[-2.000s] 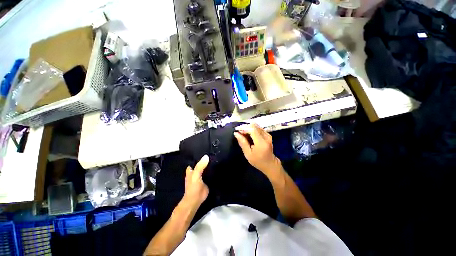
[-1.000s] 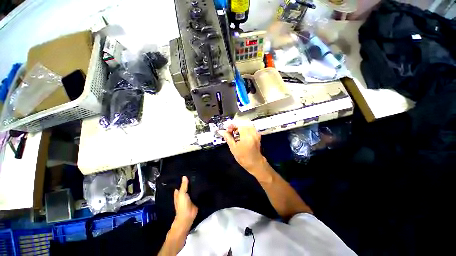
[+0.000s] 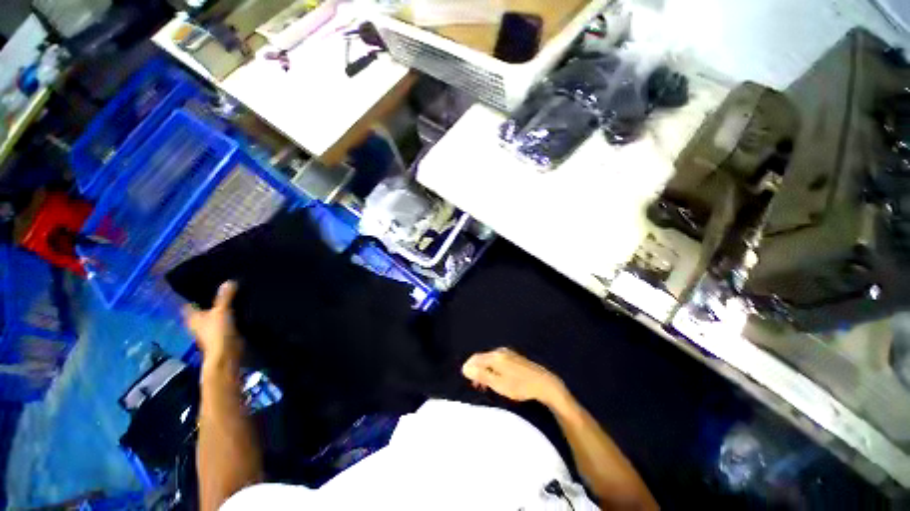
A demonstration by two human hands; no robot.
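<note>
A black garment (image 3: 329,309) lies across my lap and reaches out to the left, over the edge of the blue crates. My left hand (image 3: 217,324) is at the garment's left part, with the thumb on top and the fingers against the cloth. My right hand (image 3: 509,375) is over the cloth near my lap, fingers curled; whether it pinches cloth is unclear. The button sewing machine (image 3: 818,190) stands on the white table at the right, and neither hand touches it.
Blue slatted crates (image 3: 165,210) stand on the floor at left, with a red item (image 3: 58,230) beside them. A white perforated basket (image 3: 459,62) and bagged black parts (image 3: 589,100) sit on the white table (image 3: 559,205). A white wire-rimmed holder (image 3: 414,225) hangs below its edge.
The view has turned left toward the crates. My right hand has left the machine's needle area and is over my lap. My left hand has moved left with the garment.
</note>
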